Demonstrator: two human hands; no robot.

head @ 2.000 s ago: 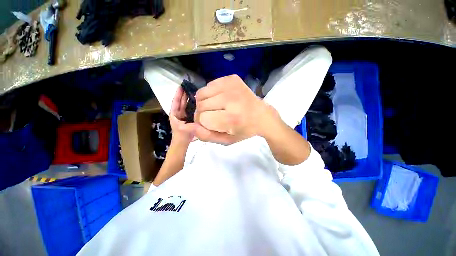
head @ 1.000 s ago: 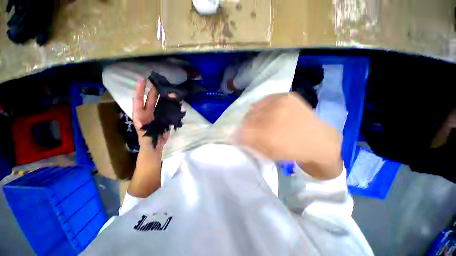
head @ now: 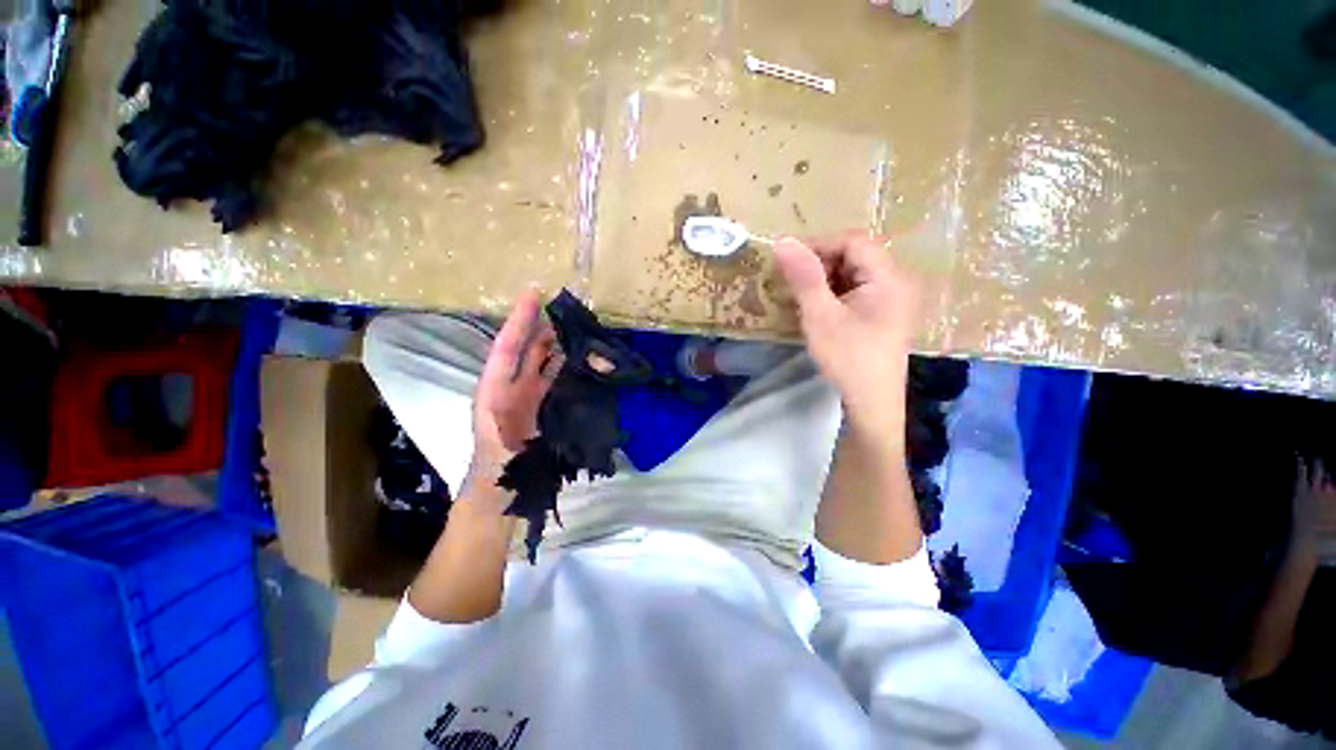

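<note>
My left hand holds a limp black workpiece above my lap, its jagged edges hanging down. A fingertip shows through an opening in the piece. A small white glue dish with pale liquid sits on the wet-spotted work board. A thin white swab lies across the dish, its outer end at the fingertips of my right hand. The thumb and index finger of my right hand are at that end, slightly blurred.
A pile of black workpieces lies on the bench's left. Spare swabs lie beyond the board. A black handle is far left. Below are a cardboard carton, blue crate, red stool and blue tote. Another person's arm shows right.
My right hand has moved from over my lap up to the swab at the dish. My left hand still holds the black piece, now opened out. The view has shifted to show more bench.
</note>
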